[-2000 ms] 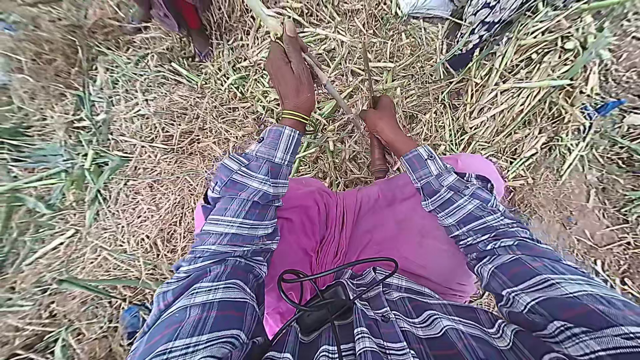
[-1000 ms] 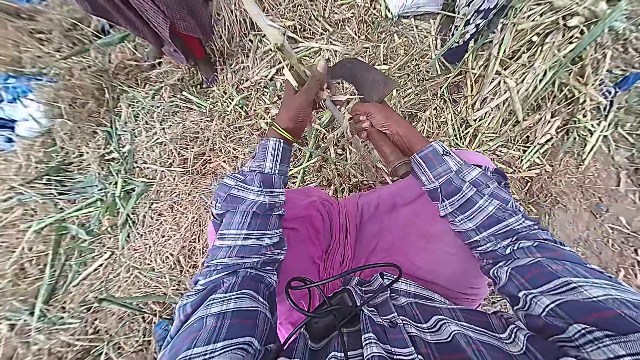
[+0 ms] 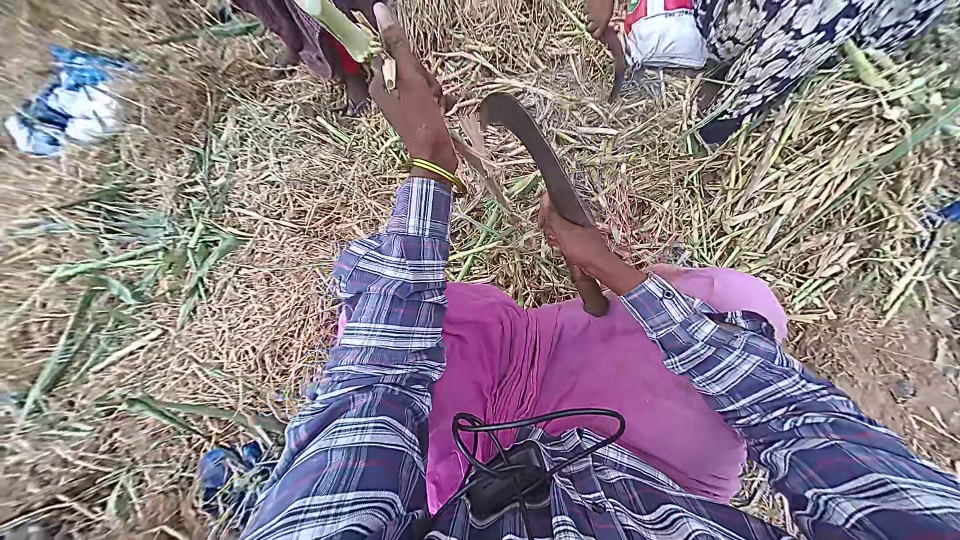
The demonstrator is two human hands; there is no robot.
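My left hand [image 3: 416, 105], with a yellow-green bangle at the wrist, is raised at the upper middle and grips a pale green plant stalk [image 3: 339, 28]. The stalk runs out of view at the top, and a dry leaf strip [image 3: 480, 161] hangs below the hand. In my right hand [image 3: 574, 238] is a sickle with a broad, dark curved blade [image 3: 546, 154]. Its handle [image 3: 591, 292] points down toward the pink cloth over my lap. The blade's tip curves left, a short way to the right of my left hand and apart from the stalk.
Dry straw and cut stalks [image 3: 817, 202] cover the ground. Two people are partly in view at the top, one in patterned cloth [image 3: 795, 52] beside a white sack [image 3: 666, 37]. Blue and white plastic [image 3: 67, 105] lies at the left. A black cable [image 3: 540, 424] loops at my chest.
The sickle's blade was close against the stalk at my left hand one second ago and is now apart from it. My left hand has moved up, with the stalk in it.
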